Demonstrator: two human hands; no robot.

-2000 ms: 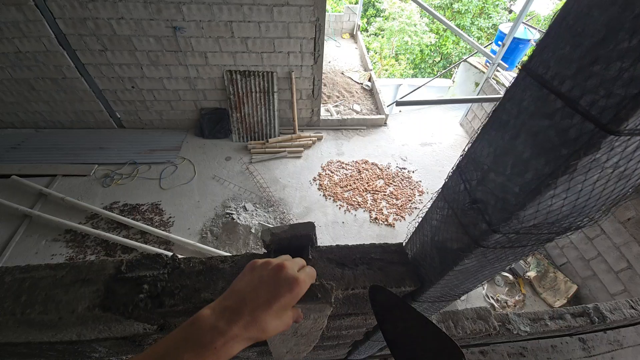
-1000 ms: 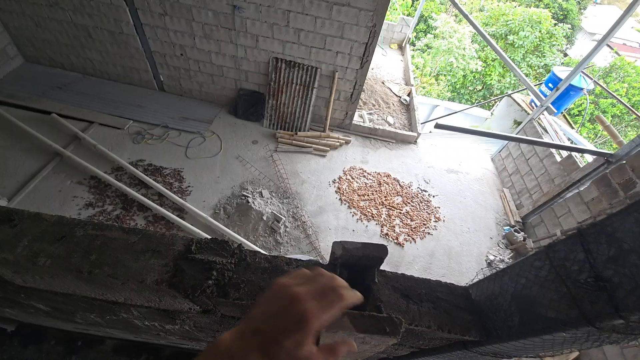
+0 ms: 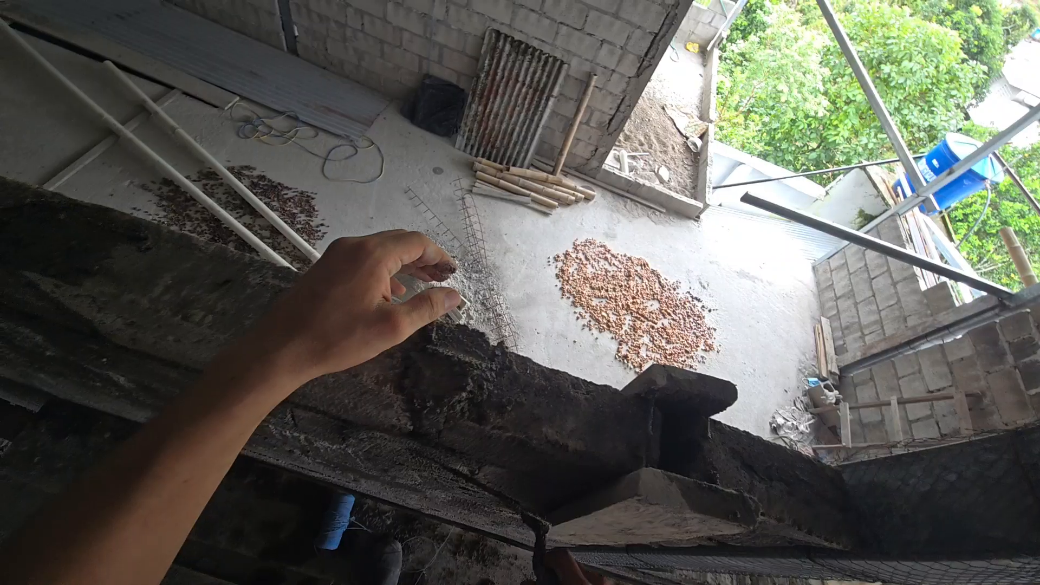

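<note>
My left hand (image 3: 386,292) reaches in from the lower left above a rough, dark mortar-covered wall top (image 3: 520,398). Its thumb and fingers are apart, and dark residue marks a fingertip. A small pale thing shows at the thumb tip; whether it is touched is unclear. To the right, a small concrete piece (image 3: 682,388) projects above the wall, and a flat-faced concrete piece (image 3: 650,512) juts from its near side. Beneath that, at the bottom edge, a small part of what looks like my right hand (image 3: 573,569) shows; its fingers and any hold are hidden.
Below lie a pile of reddish rubble (image 3: 634,305), bamboo poles (image 3: 532,185) and wire-tied rebar (image 3: 479,244). A corrugated sheet (image 3: 512,97) leans on the block wall. Pale pipes (image 3: 203,162) slant at left. A blue string spool (image 3: 335,520) sits lower left. A metal bar (image 3: 877,244) crosses at right.
My left hand has moved left, away from the projecting concrete piece it was at earlier. The dark trowel-like blade seen two seconds ago is out of sight. The view has turned.
</note>
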